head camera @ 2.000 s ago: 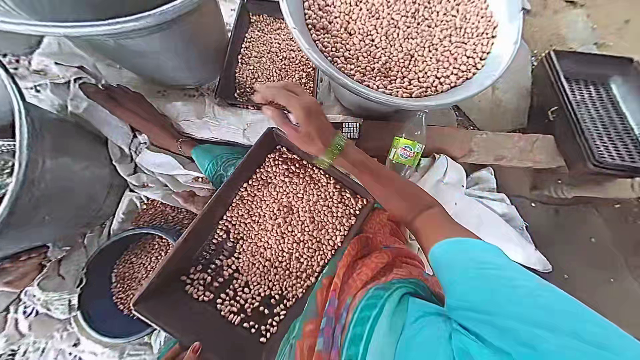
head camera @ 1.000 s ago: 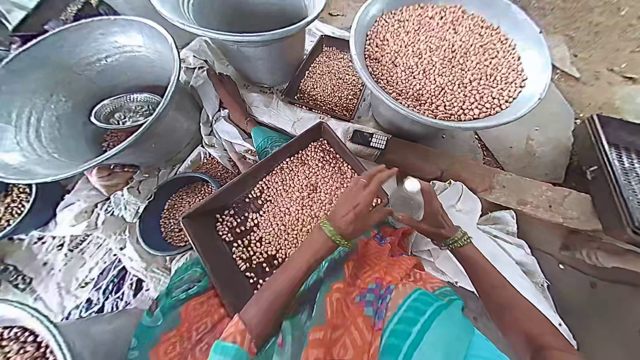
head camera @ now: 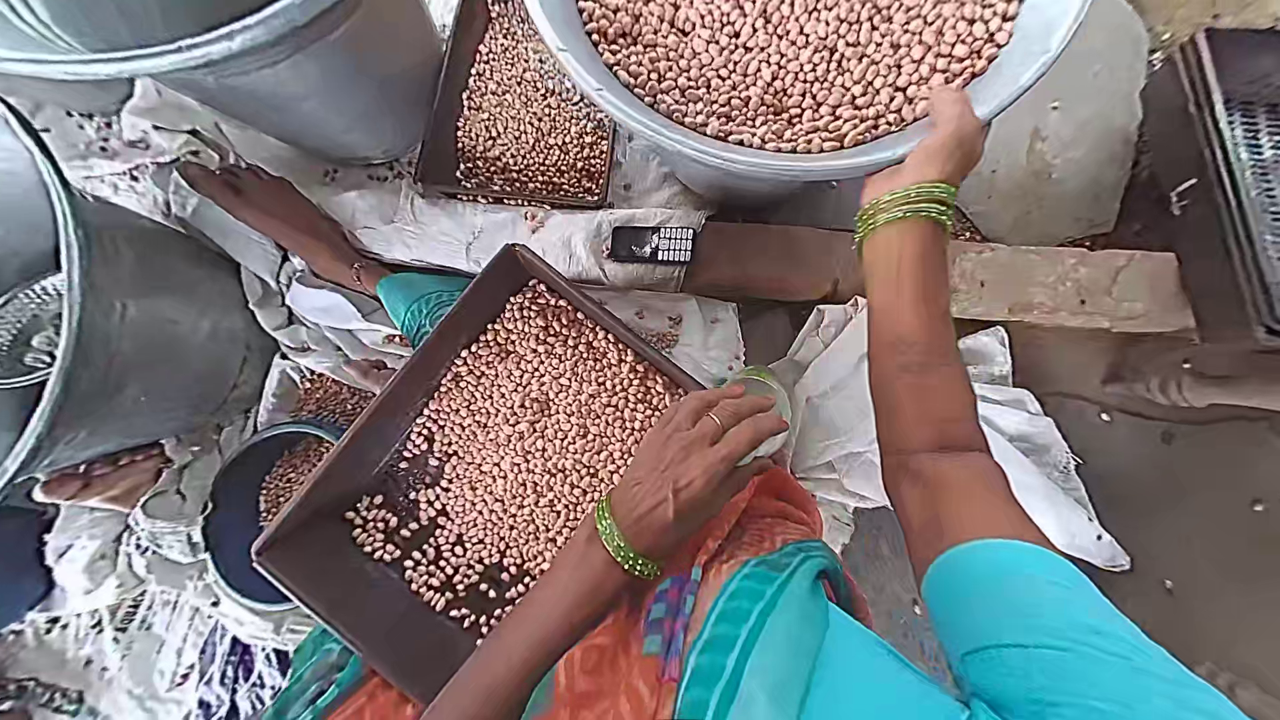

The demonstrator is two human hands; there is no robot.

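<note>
My left hand [head camera: 690, 470], with a ring and green bangles, is closed round a clear plastic bottle [head camera: 765, 405] beside the right edge of a dark rectangular tray [head camera: 350, 590]. The tray rests tilted on my lap and holds shelled peanuts [head camera: 530, 430], with a bare part at its lower left corner. My right hand [head camera: 935, 145] is at the near right rim of a large metal basin [head camera: 700, 150] heaped with peanuts [head camera: 800, 60]; its fingers reach over the rim and are partly hidden, so whether they hold the rim or some nuts cannot be told.
A second tray of nuts [head camera: 530, 110] lies left of the basin, and a keypad phone [head camera: 652, 244] on cloth by a wooden beam [head camera: 1070, 288]. Large metal tubs [head camera: 300, 80] stand at the left, a dark bowl [head camera: 240, 530] beside my tray. A perforated tray [head camera: 1240, 150] is far right.
My right hand has moved from beside the bottle up to the basin's rim. My left hand is now on the bottle. The view has shifted.
</note>
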